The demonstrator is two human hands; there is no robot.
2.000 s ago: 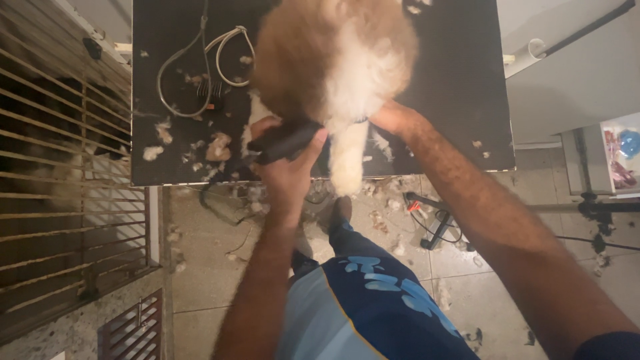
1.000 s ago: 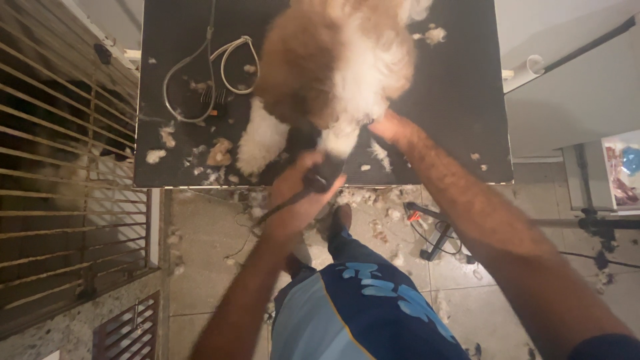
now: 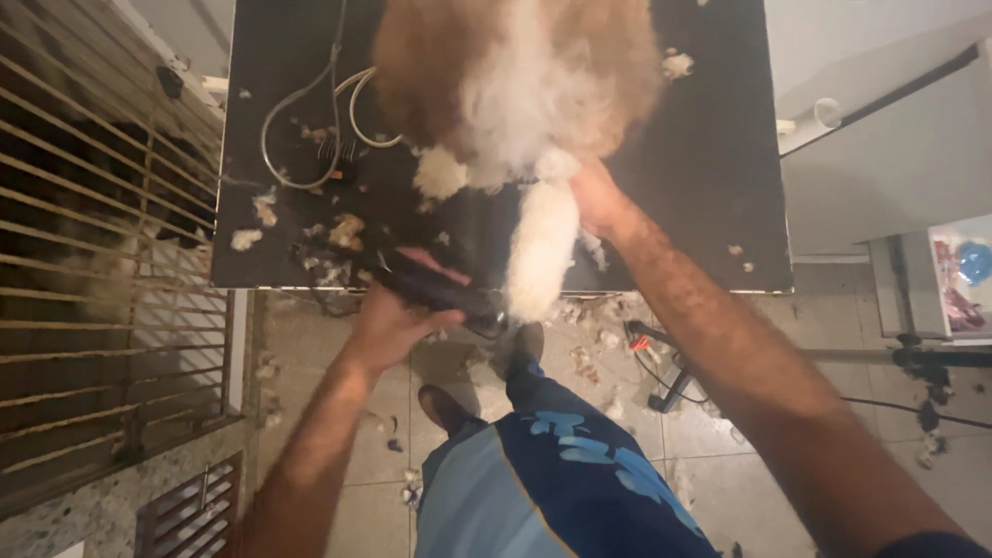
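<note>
A fluffy brown and white dog [image 3: 519, 77] is on a black grooming table [image 3: 713, 232], its head out of view. One pale leg [image 3: 542, 248] reaches toward me past the table's near edge. My left hand [image 3: 403, 310] is closed around a dark electric clipper [image 3: 438, 294], whose blade end is close beside the lower part of that leg. My right hand [image 3: 597, 194] is at the top of the same leg, against the dog's fur; its fingers are partly hidden, and it seems to hold the leg there.
A looped cord [image 3: 267, 147] and tufts of cut fur [image 3: 246, 239] lie on the table's left side. A barred cage [image 3: 70, 310] stands at the left. On the tiled floor are more fur and a black stand foot [image 3: 670, 391] with a cable. An open drawer [image 3: 907, 287] is at the right.
My left hand with the clipper has moved left of the leg, from in front of it one second ago. The pale leg now extends over the table edge again. My right hand stays at the dog's rear.
</note>
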